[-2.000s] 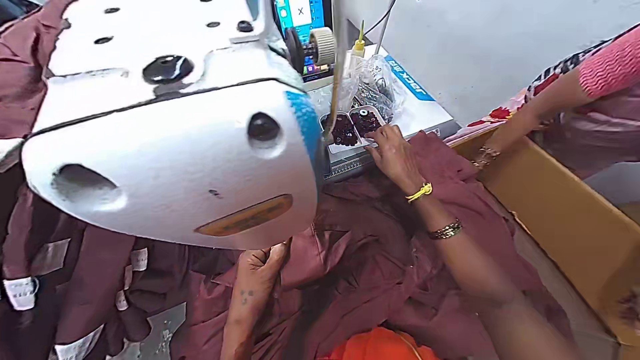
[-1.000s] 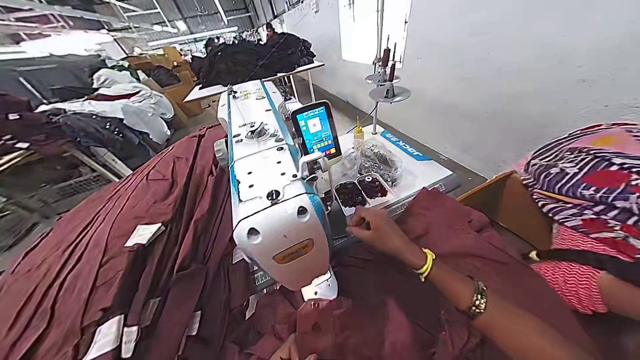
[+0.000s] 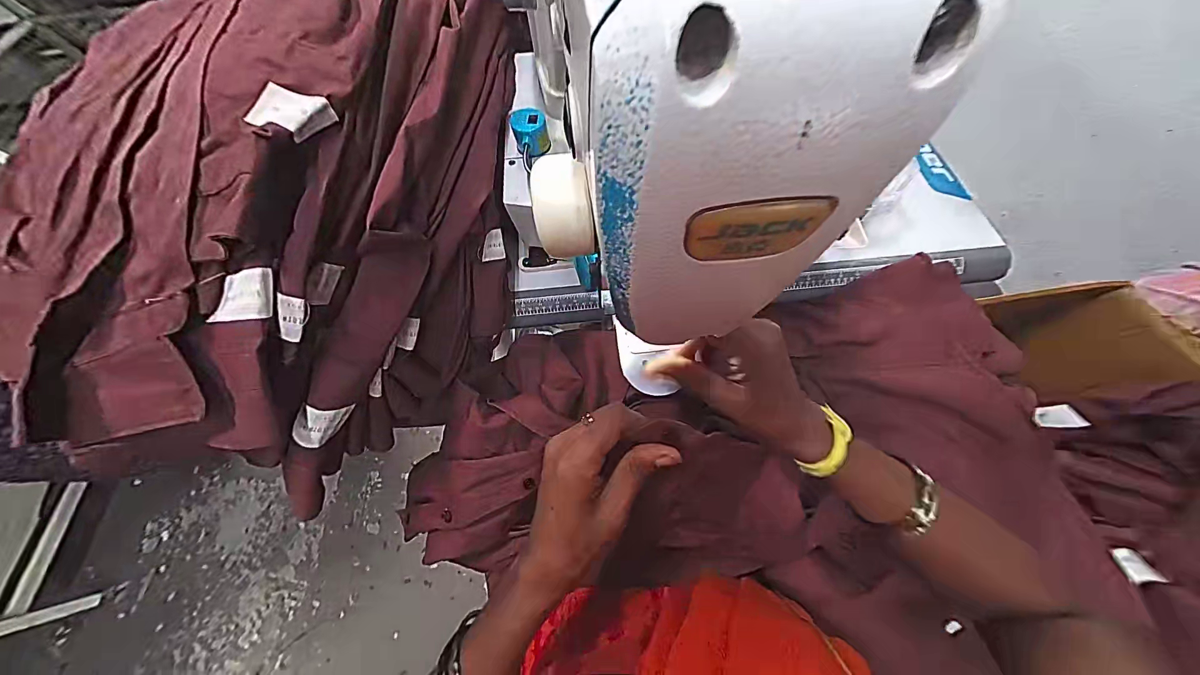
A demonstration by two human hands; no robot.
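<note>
The white and blue head of a Jack sewing machine point(image 3: 750, 178) stands in front of me, its white lower guard point(image 3: 647, 361) just above a maroon garment point(image 3: 712, 497). My right hand point(image 3: 741, 380), with a yellow band at the wrist, is raised at that guard; its fingertips are beside or on it, and whether they hold something small cannot be told. My left hand point(image 3: 591, 478) lies on the garment left of and below the guard, a fold of cloth between its thumb and fingers. Small dark buttons show on the cloth at its left. The needle is hidden.
Many maroon garments point(image 3: 356, 216) with white tags hang in a pile at the left. A cream roller point(image 3: 561, 204) sits left of the machine head. The machine bed's ruled edge point(image 3: 844, 272) runs behind the cloth. At the right are a cardboard box point(image 3: 1097, 337) and more maroon cloth point(image 3: 1125, 478).
My right hand has moved from beside the button tray to the machine's lower guard. My left hand, mostly out of view one second ago, now shows on the cloth. The view has swung closer and downward.
</note>
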